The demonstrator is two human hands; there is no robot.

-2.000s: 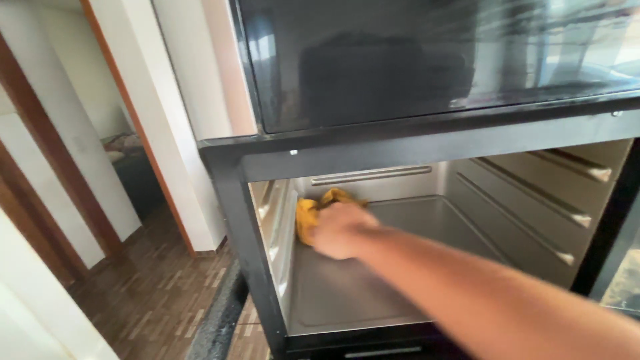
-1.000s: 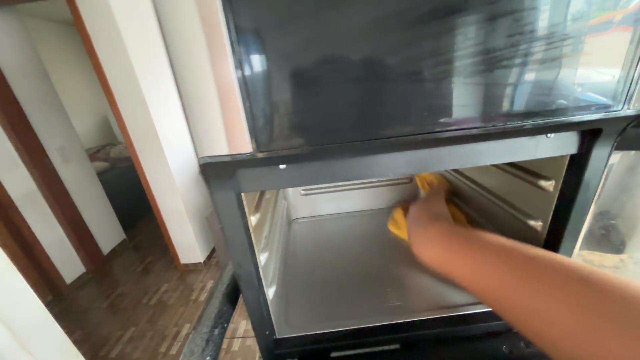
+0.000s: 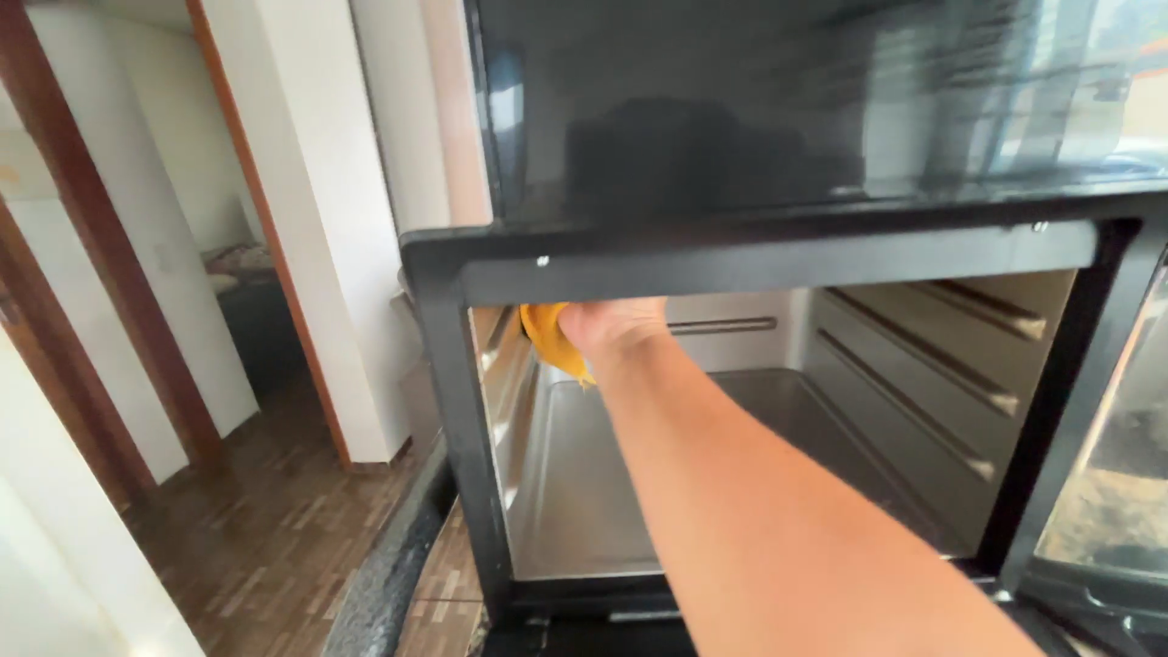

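My right hand (image 3: 613, 321) reaches deep into an oven's cavity and holds a yellow cloth (image 3: 550, 339) near the upper part of the left side wall. The oven's top edge hides part of the fingers. Below the hand lies the metal oven floor (image 3: 584, 493), and my forearm crosses in front of it. Ridged rack supports (image 3: 922, 401) run along the right inner wall. A dark front frame (image 3: 776, 260) surrounds the opening. My left hand is out of view.
A glossy dark panel (image 3: 712, 109) stands above the opening. At the left are a dark countertop edge (image 3: 392, 547), a white wall edge (image 3: 319, 228), a doorway and a brown patterned floor (image 3: 265, 538). Glass with a dark frame (image 3: 1104, 511) stands at the right.
My right hand with the yellow cloth has moved from the right side of the cavity to the upper left. Two seconds ago it was lower, at the left rear.
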